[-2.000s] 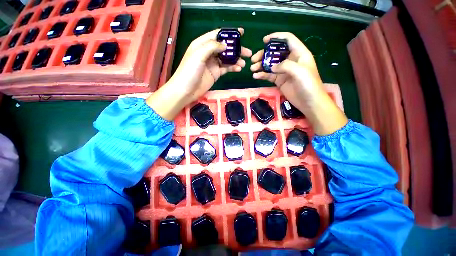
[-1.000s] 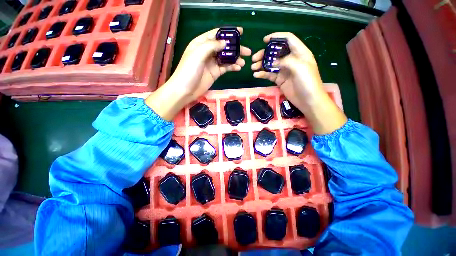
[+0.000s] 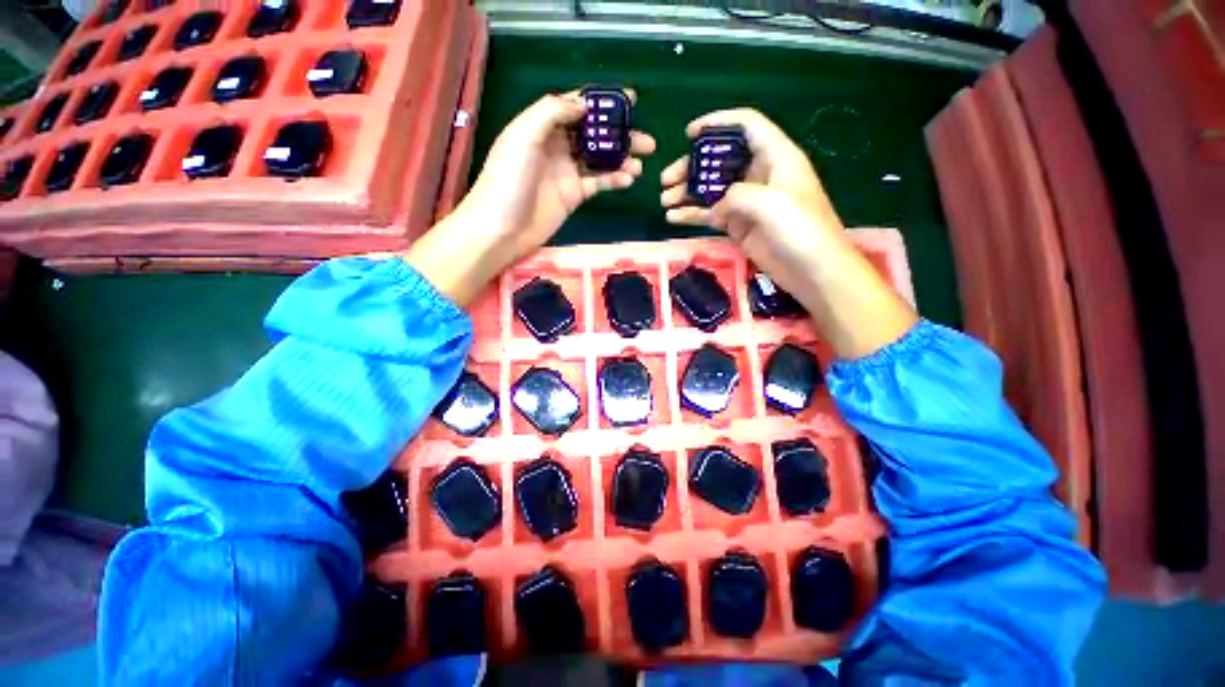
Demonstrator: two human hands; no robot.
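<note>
My left hand holds a black smartwatch unit upright, its screen lit with a menu list. My right hand holds a second smartwatch unit, slightly tilted, its screen also lit with a list. Both are above the far edge of a salmon-pink foam tray. The tray's square pockets hold dark watch units, such as one smartwatch. Those in the second row reflect light. My forearms and sleeves hide parts of both tray sides.
Stacked full foam trays stand at the far left on the green surface. Pink-red slabs stand on edge at the right. A metal rail runs along the back. Pale purple clothing shows at the left edge.
Both hands and watches have shifted slightly; the right one moved left and down. The thumbs have moved off the screens, and more of both lists shows. The view has shifted a little.
</note>
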